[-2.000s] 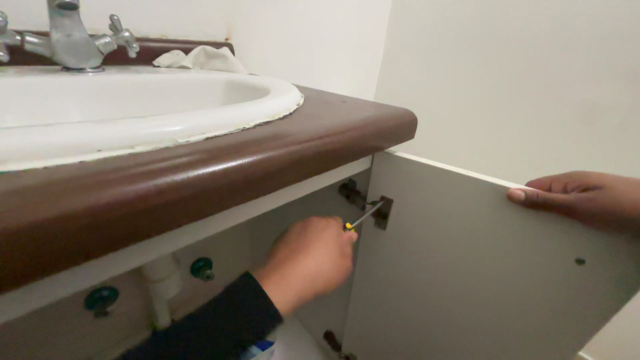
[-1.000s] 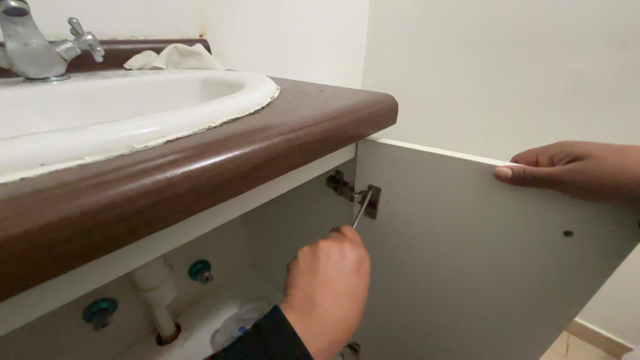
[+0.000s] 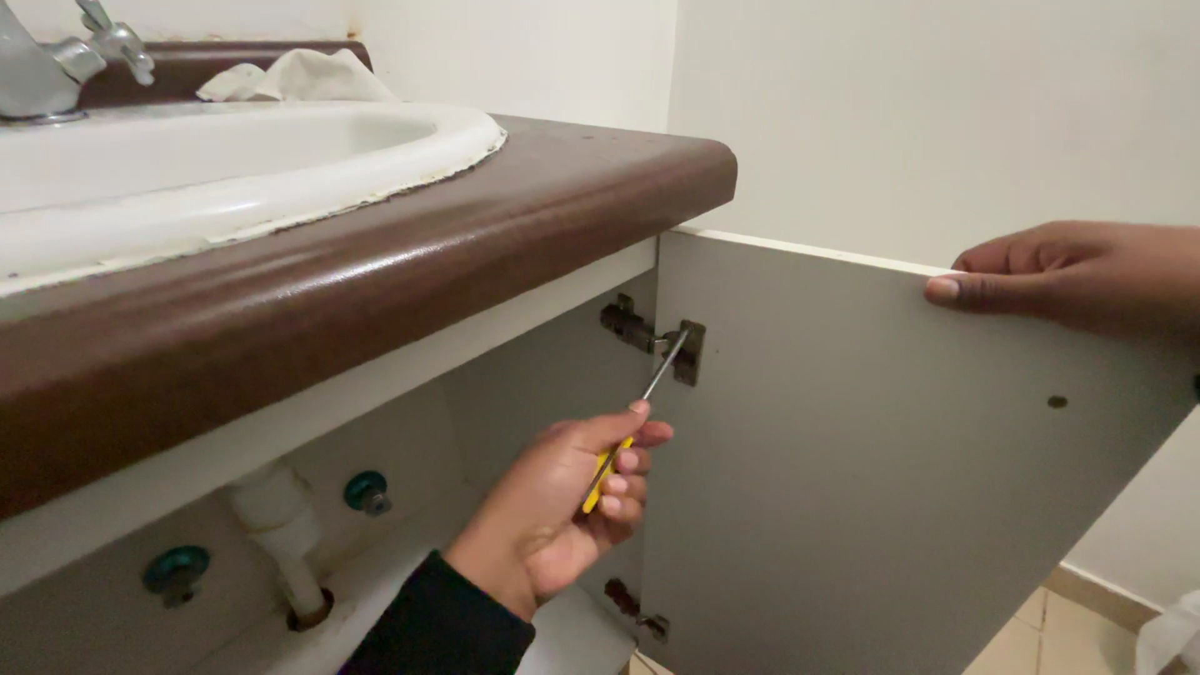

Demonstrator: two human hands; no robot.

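Observation:
My left hand (image 3: 572, 497), in a black sleeve, grips a screwdriver (image 3: 609, 469) with a yellow and dark handle. The shaft slants up and its tip meets the hinge plate (image 3: 692, 352) on the inner face of the grey cabinet door (image 3: 844, 450). The hinge arm (image 3: 626, 322) reaches from the cabinet's side wall to that plate. At the right, my right hand (image 3: 1059, 277) holds the door's top edge, thumb on the inner face and fingers behind. A lower hinge (image 3: 637, 607) shows below my left hand. The exact seating of the tip is too small to tell.
Above hangs the brown countertop edge (image 3: 394, 291) with a white basin (image 3: 441, 131), a tap (image 3: 47, 75) and a crumpled cloth (image 3: 300, 77). Inside the cabinet are a white drain pipe (image 3: 281, 525) and green-rimmed valve fittings (image 3: 366, 491). A wall stands behind the door.
My left hand has turned on the screwdriver from knuckles toward the view to fingertips and handle showing. The screwdriver stays at the upper hinge. My right hand stays on the door's edge.

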